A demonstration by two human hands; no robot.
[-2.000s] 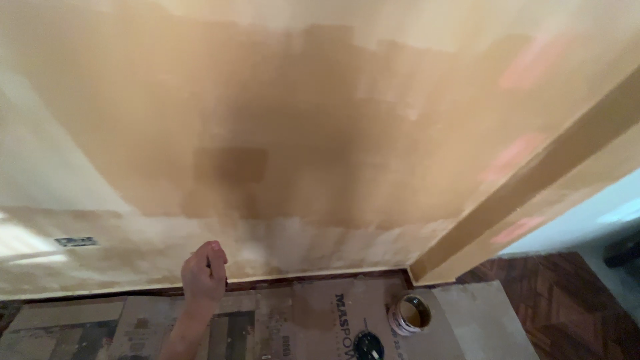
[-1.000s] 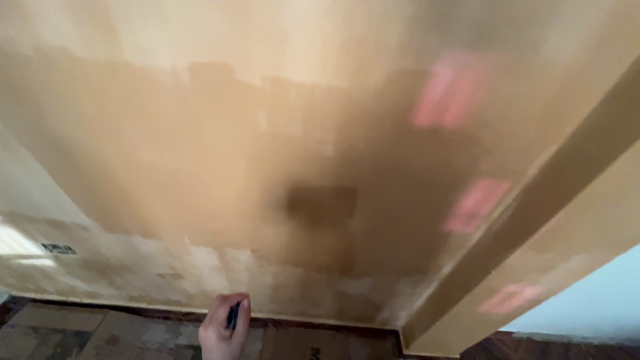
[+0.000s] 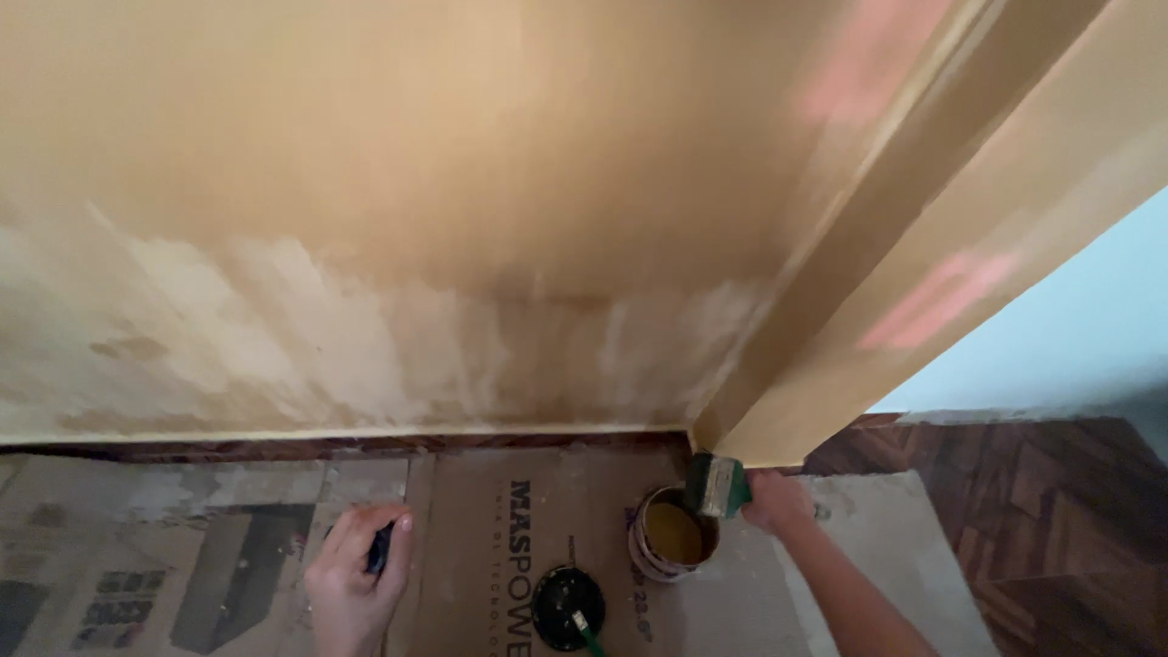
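My right hand (image 3: 776,500) grips the green handle of a wide paintbrush (image 3: 716,485), whose bristles are at the upper right rim of a paint can (image 3: 673,534). Ochre paint shows inside the can. My left hand (image 3: 360,566), lower left of the middle, is closed around a small dark object (image 3: 379,549), mostly hidden by the fingers. A round black lid or tub (image 3: 568,607) lies between the hands, with a small green-handled brush (image 3: 587,630) resting on it. Beyond them rises a wall (image 3: 547,182) with uneven ochre coating, paler and streaky near the bottom.
Flattened cardboard (image 3: 456,547) covers the floor along the wall. An ochre corner post (image 3: 876,228) projects at the right, with pinkish light patches nearby. Past it are a pale blue wall (image 3: 1049,319) and a dark parquet floor (image 3: 1040,502).
My right hand and the wide brush, not visible in the earlier frames, now show at the paint can. My left hand stays closed. The view has shifted down and right since one second ago.
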